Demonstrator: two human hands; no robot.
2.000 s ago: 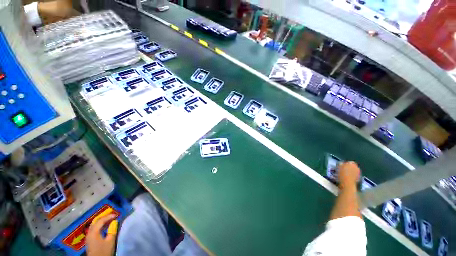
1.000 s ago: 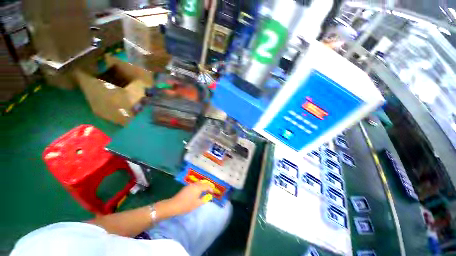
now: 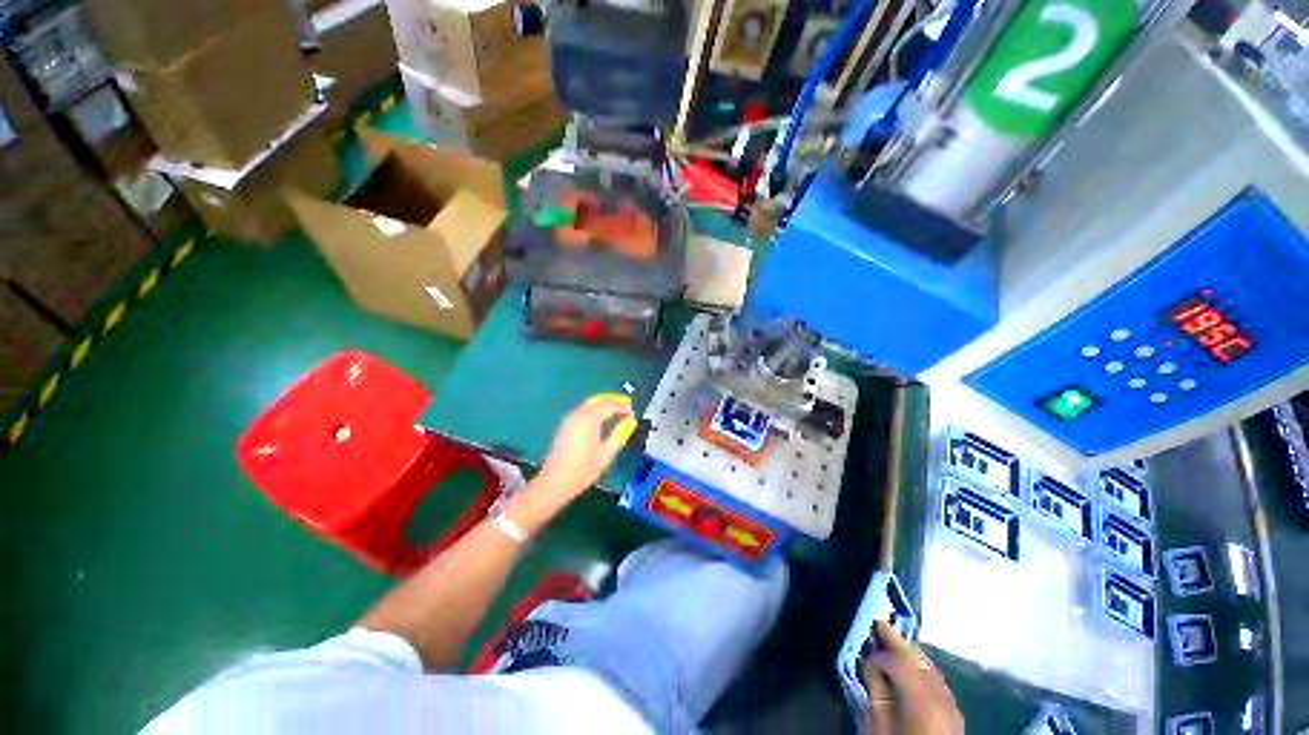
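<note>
My right hand (image 3: 912, 686) is at the bottom right, cut off by the lower edge, and holds a blue-bordered panel (image 3: 871, 632) tilted beside the bench edge. My left hand (image 3: 586, 442), with yellow finger cots, is just left of the perforated press bed (image 3: 804, 495), its fingers slightly apart. A tiny pale speck shows by its fingertips; I cannot tell what it is. Another panel (image 3: 741, 419) lies in the orange-brown fixture (image 3: 729, 444) on the bed, under the metal press tooling (image 3: 775, 362).
The blue press housing (image 3: 879, 280) and temperature controller (image 3: 1148, 338) overhang the bed's right. Panels lie on the white sheet (image 3: 1005, 603) and the green belt beyond. A dark second fixture (image 3: 596, 237) stands on the green side table. A red stool (image 3: 338, 431) and open carton (image 3: 416, 237) are left.
The view has turned from the belt to the press and come closer. My right hand now shows at the bench edge with a panel. My left hand has moved from the press base's front to the bed's left side.
</note>
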